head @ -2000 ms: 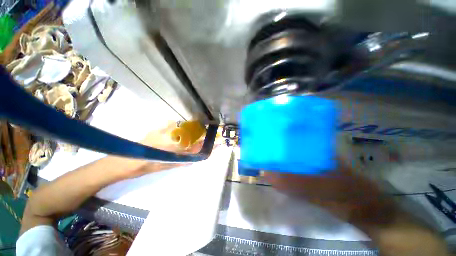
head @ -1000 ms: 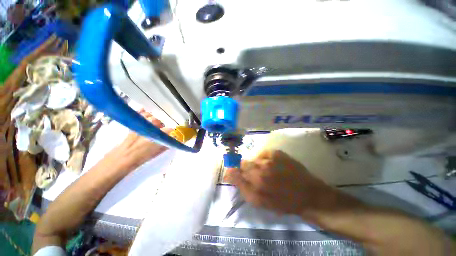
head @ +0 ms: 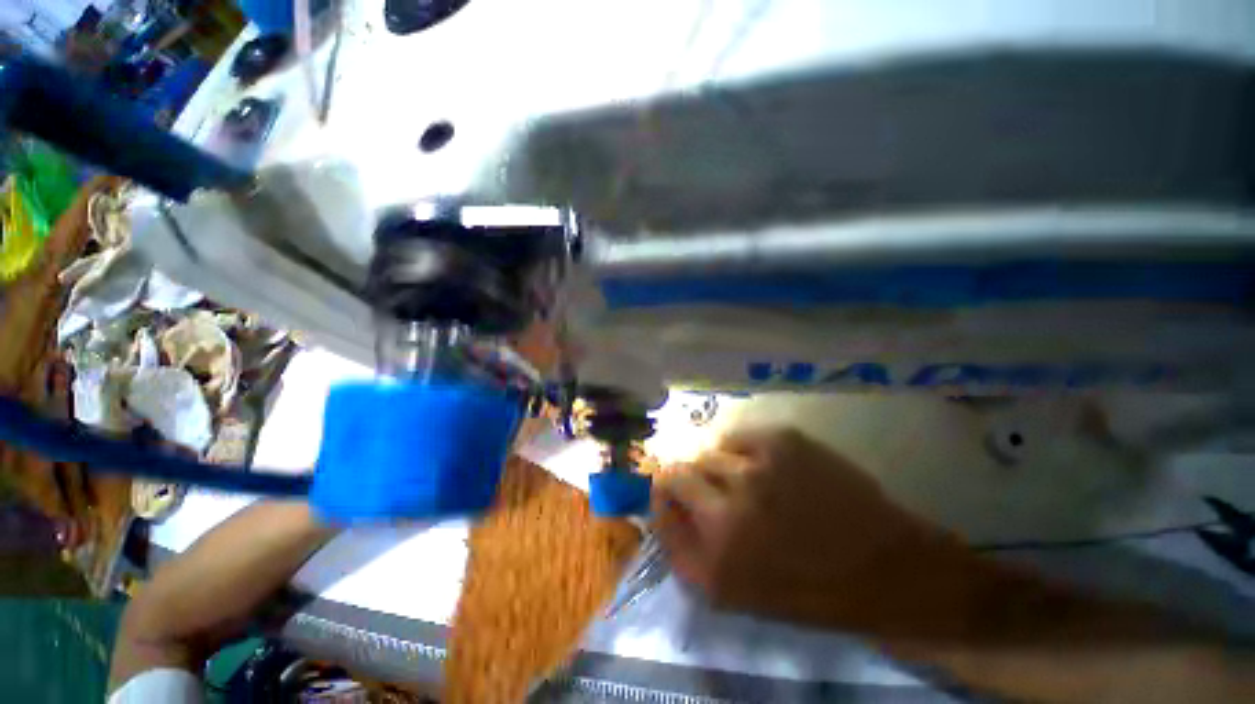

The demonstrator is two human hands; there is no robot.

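Note:
A brown-orange plush panel (head: pixel 530 585), textured face up, hangs from the needle area over the table's front edge. My right hand (head: pixel 736 516) is bent beside the small lower blue knob (head: pixel 621 492), fingertips close to the panel's upper right side. Thin dark blades of thread snips (head: pixel 637 575) stick out below its fingers. The large blue tension knob (head: pixel 413 451) covers my left hand; only the left forearm shows clearly, at lower left. The presser foot is blurred and mostly hidden.
The white machine head (head: pixel 826 151) fills the top. Blue guard bars (head: pixel 152 461) cross the left. Cream muzzle pieces (head: pixel 165 385) lie piled on brown plush at left. Another dark pair of snips (head: pixel 1232 530) lies at far right. A ruler strip (head: pixel 372 633) runs along the front edge.
The panel showed its white side before; now its brown face is up. The view has shifted, and the tension knob now covers my left hand. My right hand stays by the needle area.

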